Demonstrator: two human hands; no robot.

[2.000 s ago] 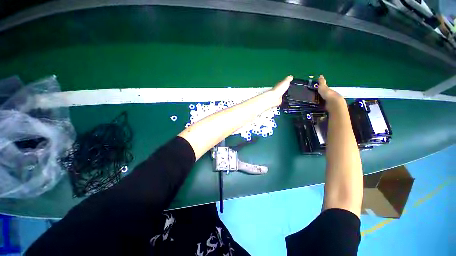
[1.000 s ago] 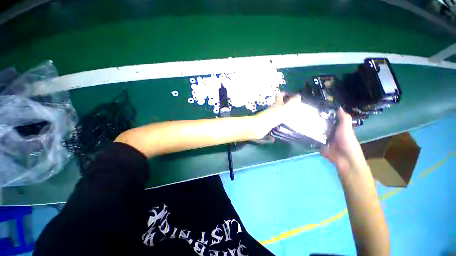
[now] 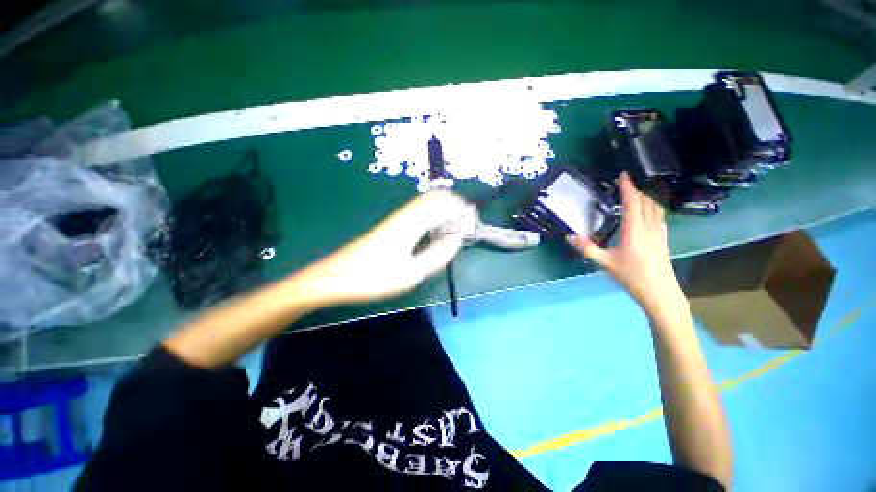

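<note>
A small stack of black device housings with a bright middle lies on the bench right of the white ring pile. My right hand is at its right side, thumb and fingers spread, the thumb at the lower edge. My left hand is blurred and over the grey-white body of the handheld tool; whether it grips it is unclear. The tool's pale handle points right, its black barrel points at the rings and its black rod extends towards me.
More black housings and a taller stack stand farther right. A tangled heap of black cords and a single white ring are at left, beside a clear plastic bag. An open cardboard box is below the bench.
The housings held between both hands have come down onto the bench. My left hand has left them and moved left to the tool. The view has shifted, moving the bench up in the picture.
</note>
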